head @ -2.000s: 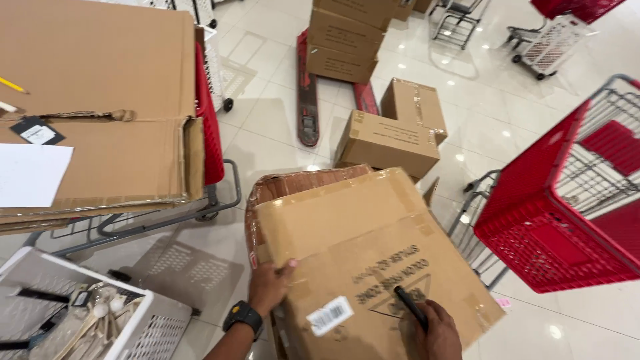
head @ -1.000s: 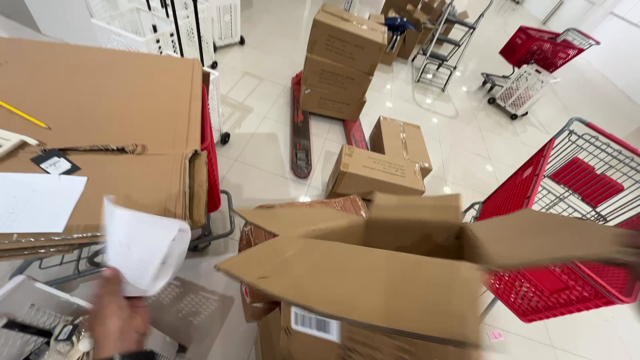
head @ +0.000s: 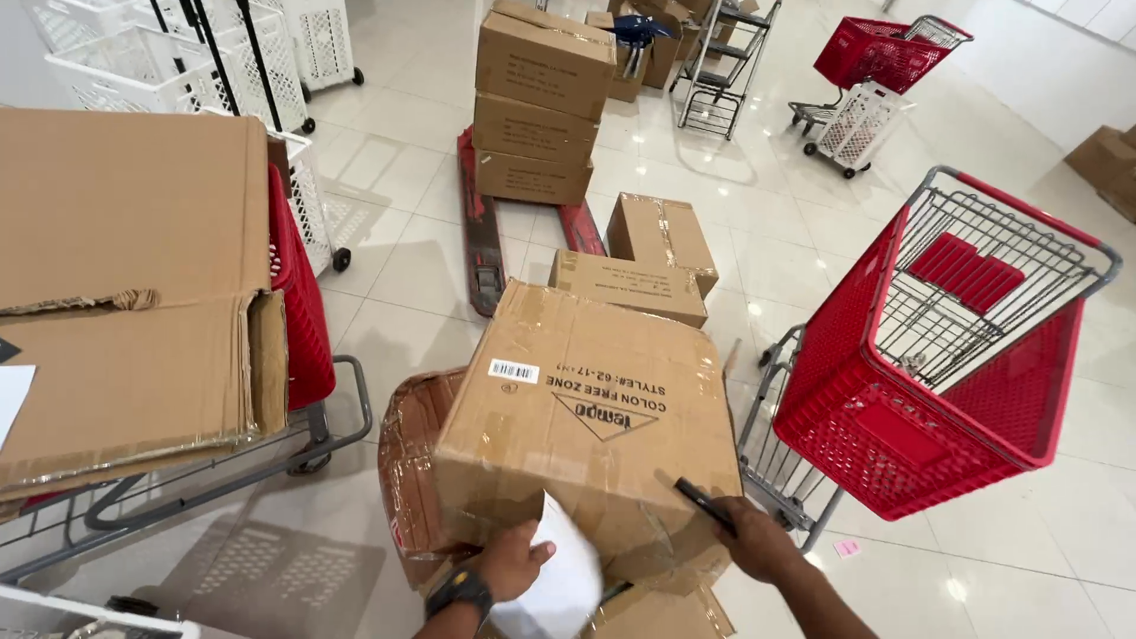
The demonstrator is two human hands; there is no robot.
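A taped cardboard box (head: 586, 373), its printed face with a barcode label turned up, stands in front of me on other cardboard. My left hand (head: 510, 564), with a black watch on the wrist, holds a sheet of white paper (head: 559, 568) against the near side of this box. In my right hand (head: 754, 537) is a black pen-like tool (head: 704, 502), at the box's near right edge. A crumpled, plastic-wrapped brown carton (head: 422, 479) sits at the box's left. Part of the lower cardboard is hidden behind the paper and hands.
A red shopping cart (head: 905, 417) stands at the right. At the left, flattened cardboard (head: 133, 204) lies over another red cart. Beyond the box are two smaller cartons (head: 630, 288), a red pallet jack (head: 479, 231) with stacked boxes, a step ladder (head: 723, 71) and white wheeled baskets (head: 142, 71).
One second ago open box flaps stood in front of me; now a box with its printed face up is there. The left hand with the paper has moved right, to the box.
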